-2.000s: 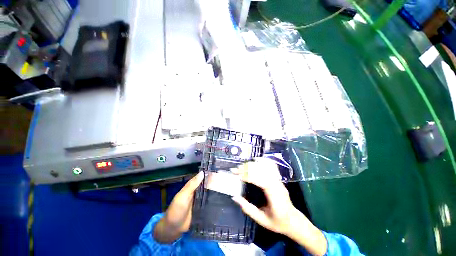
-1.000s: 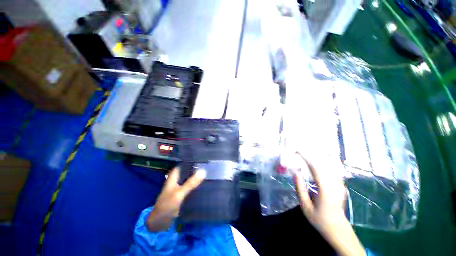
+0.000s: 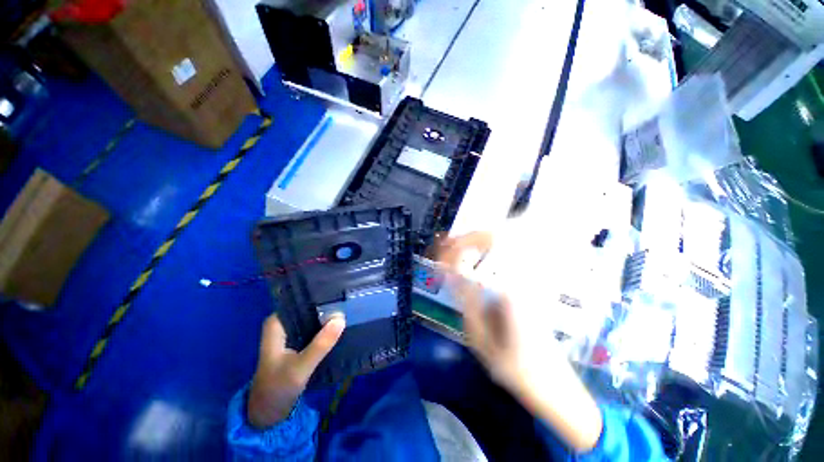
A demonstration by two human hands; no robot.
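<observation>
My left hand (image 3: 294, 361) grips a black ribbed housing shell (image 3: 361, 338) by its lower left part, thumb on the inner face near a silver-grey pad (image 3: 366, 307). A round dark speaker (image 3: 345, 252) sits in the shell's upper part. Its red lead wire runs out past the left edge to a small white connector (image 3: 206, 282). My right hand (image 3: 488, 307) is blurred, apart from the shell, to its right; whether it holds anything cannot be told. A second black shell (image 3: 384, 185), with a pale pad (image 3: 425, 162), lies on the pale machine behind the held one.
Flat parts in clear plastic (image 3: 750, 307) lie at the right. The pale machine bed (image 3: 506, 99) runs away behind the shells. A small open-framed device (image 3: 375, 68) stands at the back. Brown cartons (image 3: 167, 68) stand on the blue floor at left.
The view has turned left. The held shell is now tilted, with its wire hanging out to the left. My right hand has moved from the bagged parts to near the second shell.
</observation>
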